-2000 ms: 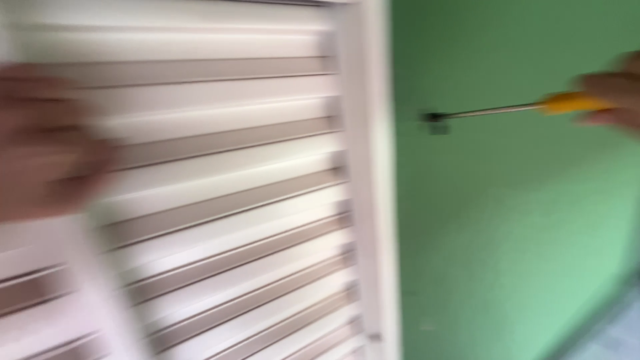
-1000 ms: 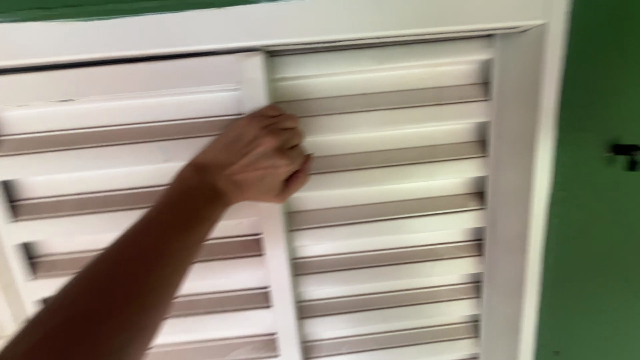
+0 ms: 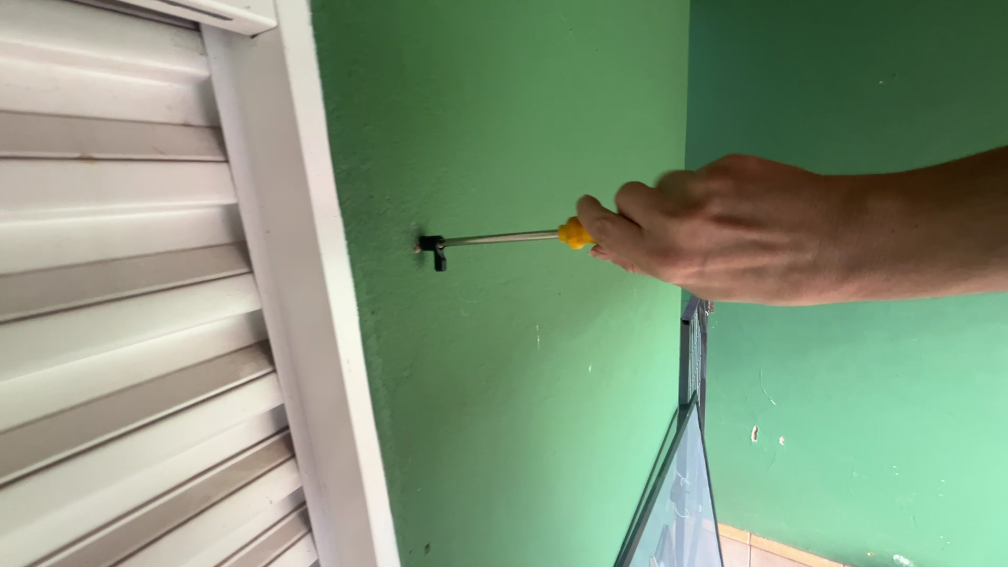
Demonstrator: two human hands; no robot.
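From the right edge my right hand (image 3: pixel 693 228) reaches in, closed around the yellow handle of a screwdriver (image 3: pixel 504 237). The shaft lies nearly level, and its tip meets a small black bracket (image 3: pixel 433 246) on the green wall (image 3: pixel 504 378). A fastener shows at the wall end of the bracket. Most of the handle is hidden inside my fingers. My left hand is out of view.
White louvered shutters (image 3: pixel 118 299) in a white frame (image 3: pixel 315 299) fill the left side. At the lower right a dark-framed glass panel (image 3: pixel 677 504) leans near the wall corner, with a dark metal piece (image 3: pixel 693 354) behind it. Floor tiles (image 3: pixel 736 547) show at the bottom.
The view has swung right from the shutters. My left hand, on the shutter frame one second ago, has left the view. My right hand with the screwdriver is back in view, its tip at the bracket.
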